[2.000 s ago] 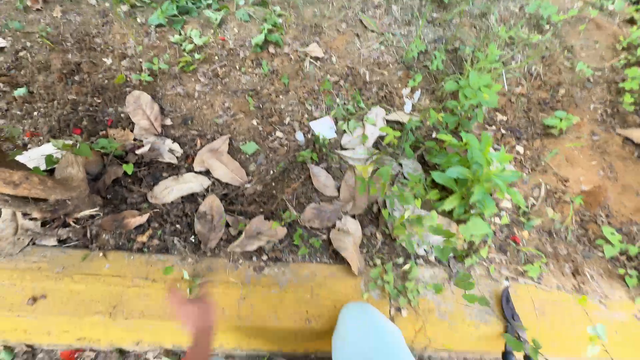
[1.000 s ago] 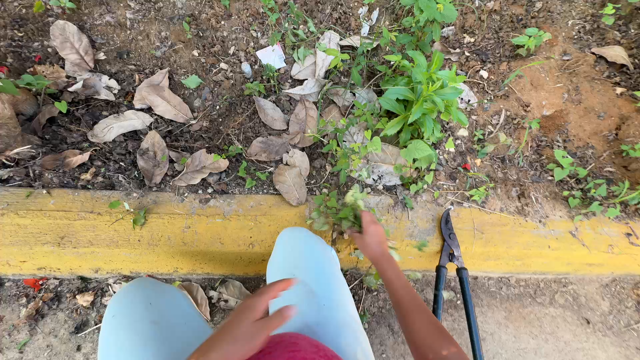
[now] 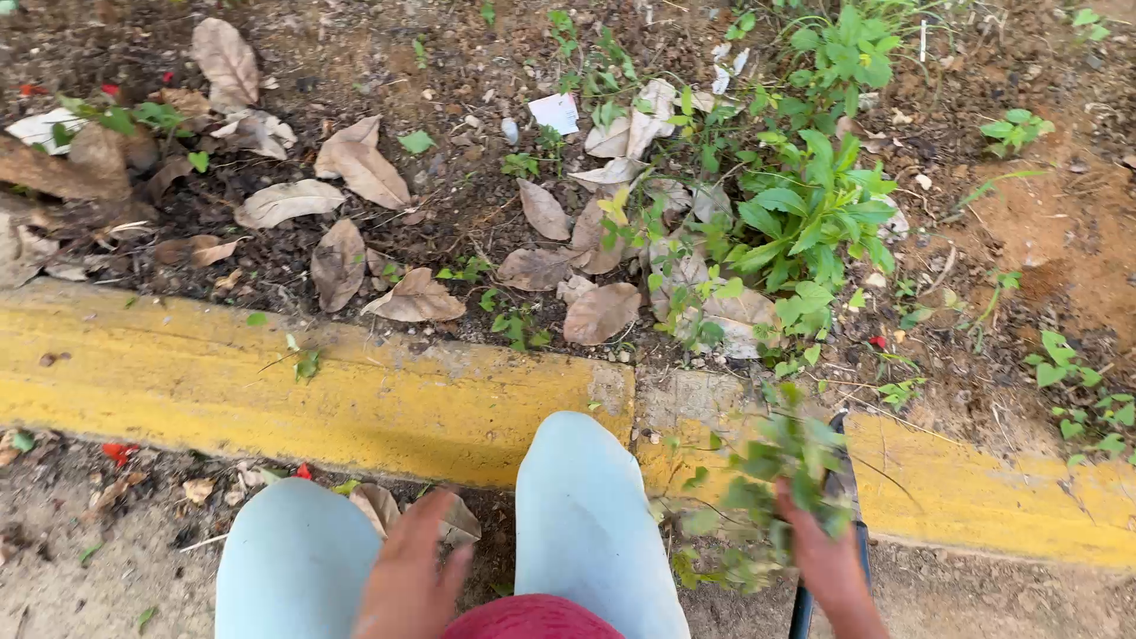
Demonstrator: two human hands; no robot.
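My right hand [image 3: 821, 550] grips a bunch of leafy green weeds [image 3: 768, 484], blurred by motion, at the lower right over the yellow curb. Partly hidden behind this hand and the weeds lies a pair of loppers [image 3: 843, 479], its blade on the curb and a dark handle reaching down. My left hand [image 3: 413, 572] holds nothing, its fingers somewhat apart, and is over the gap between my knees. Beyond the curb a leafy green plant [image 3: 812, 209] stands rooted in the soil, with low vines around its base.
The yellow concrete curb [image 3: 222, 373] runs across the view, between the soil bed and the bare ground on my side. Dry brown leaves [image 3: 417, 297] and a white scrap of paper [image 3: 555, 113] lie on the soil. Small weeds [image 3: 1016, 131] grow at the right.
My right hand, with the bunch of weeds in it, has moved right from beside my knee to the loppers. The loppers were in plain sight one second ago and are now partly covered.
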